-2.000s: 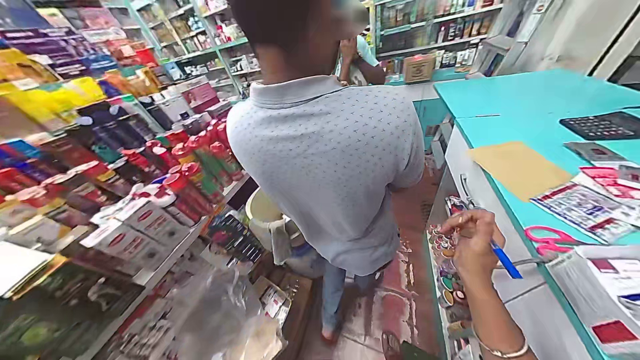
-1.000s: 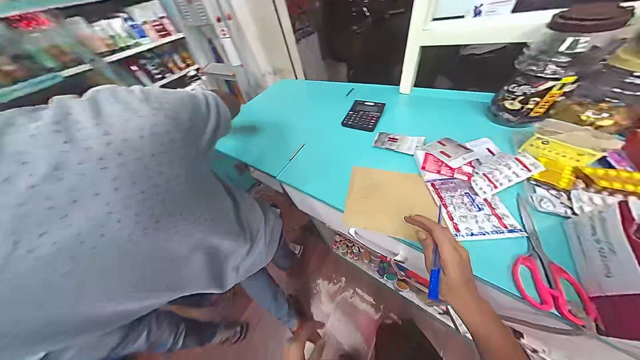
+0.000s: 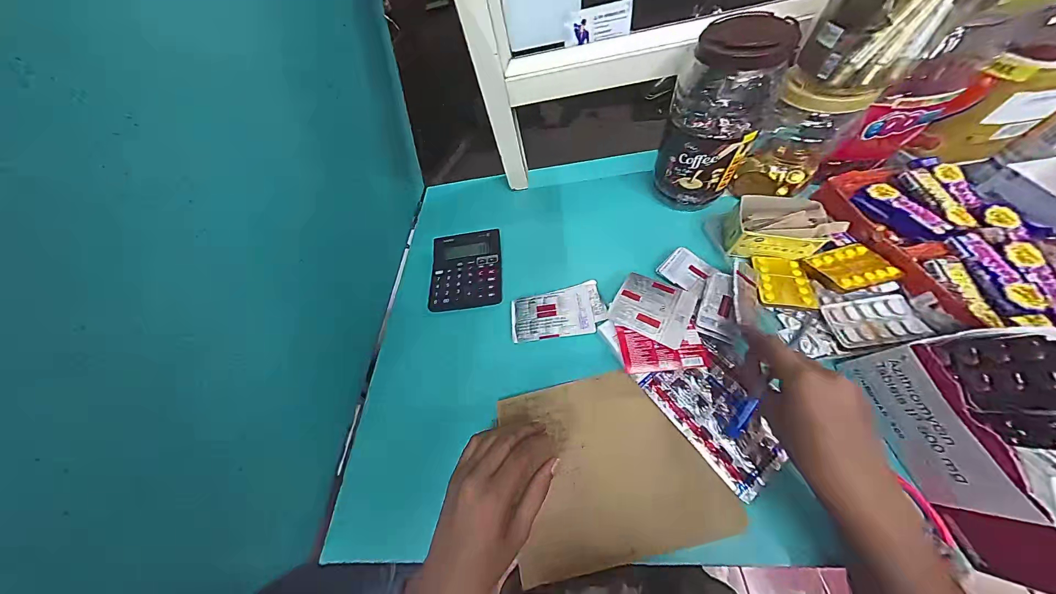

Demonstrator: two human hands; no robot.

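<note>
My left hand (image 3: 499, 487) rests with its fingertips on the left part of a brown paper envelope or sheet (image 3: 627, 478) at the counter's near edge. Blurred, my right hand (image 3: 792, 388) is over the pile of medicine strips, with a blue pen (image 3: 742, 417) held in it. Near its fingertips lie silver blister strips (image 3: 656, 309) and a red and white strip (image 3: 660, 353). Below them is a foil blister sheet (image 3: 709, 421). A separate silver strip (image 3: 553, 313) lies farther left, beside a black calculator (image 3: 466, 271).
Yellow blister packs (image 3: 784, 282) and an open yellow box (image 3: 775, 227) lie to the right. Behind stand a coffee candy jar (image 3: 722, 107) and other jars. A red tray (image 3: 866, 219) holds wrapped bars. A carton of tablets (image 3: 940, 429) is at the near right; pink scissor handles (image 3: 928, 511) show partly.
My left hand has come into view on the brown paper. My right hand has moved over the strips with the pen. The view has turned to the counter, and the other person is out of it.
</note>
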